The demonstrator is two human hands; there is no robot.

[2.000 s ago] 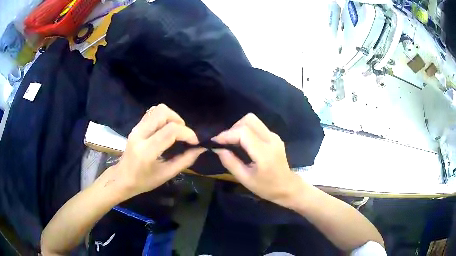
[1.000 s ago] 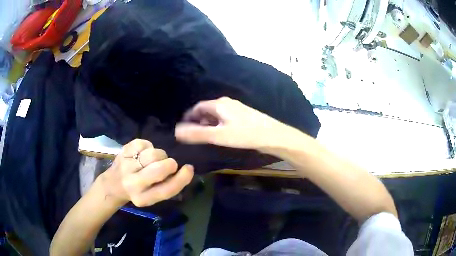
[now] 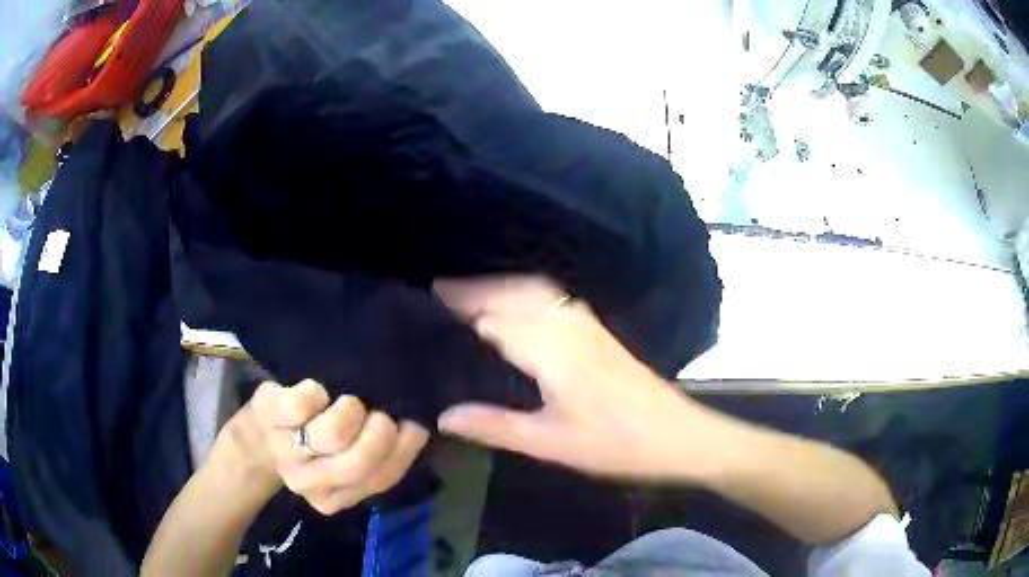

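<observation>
A large black garment [image 3: 451, 180] lies bunched over the left and middle of the white table and hangs over its front edge. My left hand [image 3: 339, 445], with a ring on one finger, is closed on the garment's near edge at the table front. My right hand [image 3: 553, 372] is slightly blurred and lies over the cloth to the right of my left hand, thumb and fingers apart. Its fingertips are against or just above the cloth; I cannot see it gripping any.
More black cloth with a white label [image 3: 53, 251] hangs at the left. A red basket [image 3: 102, 62] is at the upper left. Metal machine parts [image 3: 835, 51] are at the upper right. The table's front edge [image 3: 858, 387] runs right. A blue bin [image 3: 397, 543] is below.
My hands have gone from pinching the cloth together to being apart. Since then my left hand has moved down, and my right hand has opened and moved down and right.
</observation>
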